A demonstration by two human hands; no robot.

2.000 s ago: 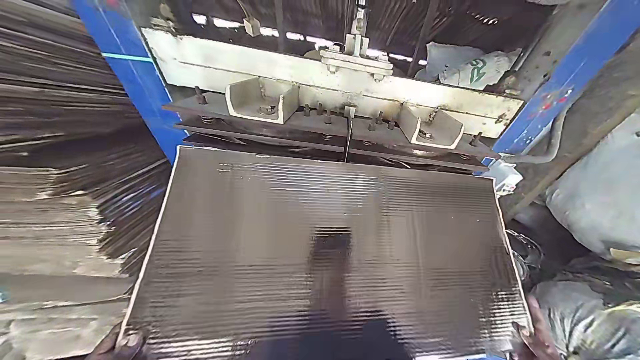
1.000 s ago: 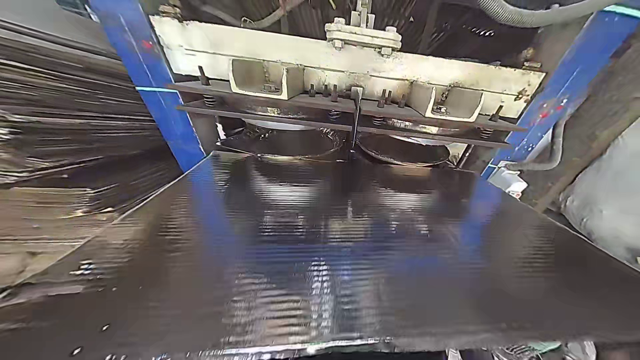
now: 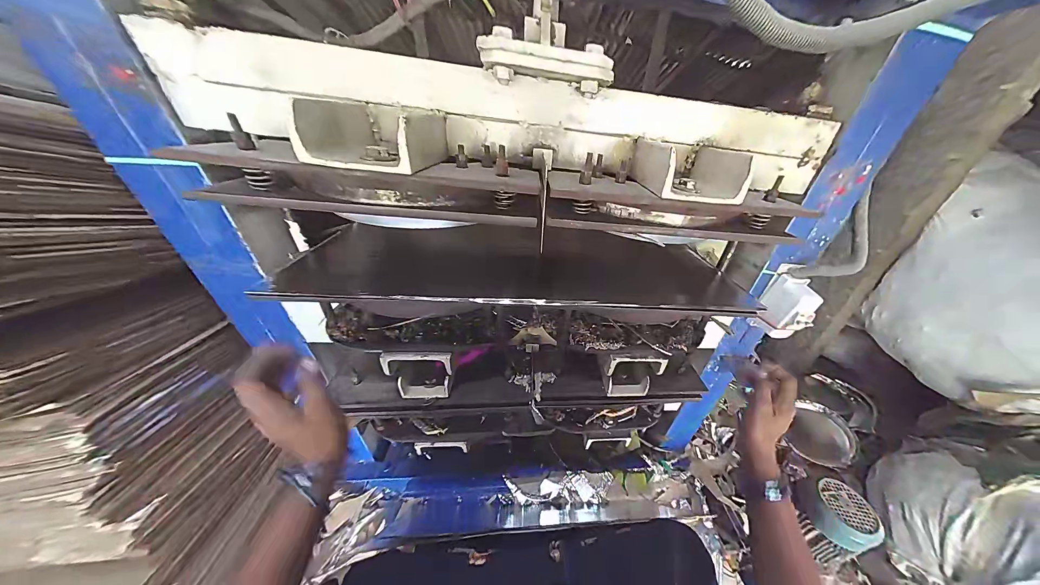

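Observation:
A dark glossy sheet [image 3: 504,268] lies flat inside a blue-framed press, below the press's upper plates [image 3: 455,195]. Its front edge juts out toward me. My left hand [image 3: 292,406] is raised off the sheet's left front corner, fingers apart and blurred, holding nothing. On the other side, my right hand [image 3: 768,410] is below the right front corner, clear of the sheet, with nothing in it and its fingers partly curled. Under the sheet are round die openings with scraps around them.
Stacks of dark sheets [image 3: 97,284] stand at the left. Blue posts [image 3: 203,219] flank the press. At the right are white sacks [image 3: 967,284], a pale blue motor [image 3: 849,516] and round metal pieces [image 3: 821,431]. Shiny scraps [image 3: 569,487] lie below.
Two seconds ago both my hands held the sheet by its near corners. The sheet has moved away from me into the press, and both hands have let go.

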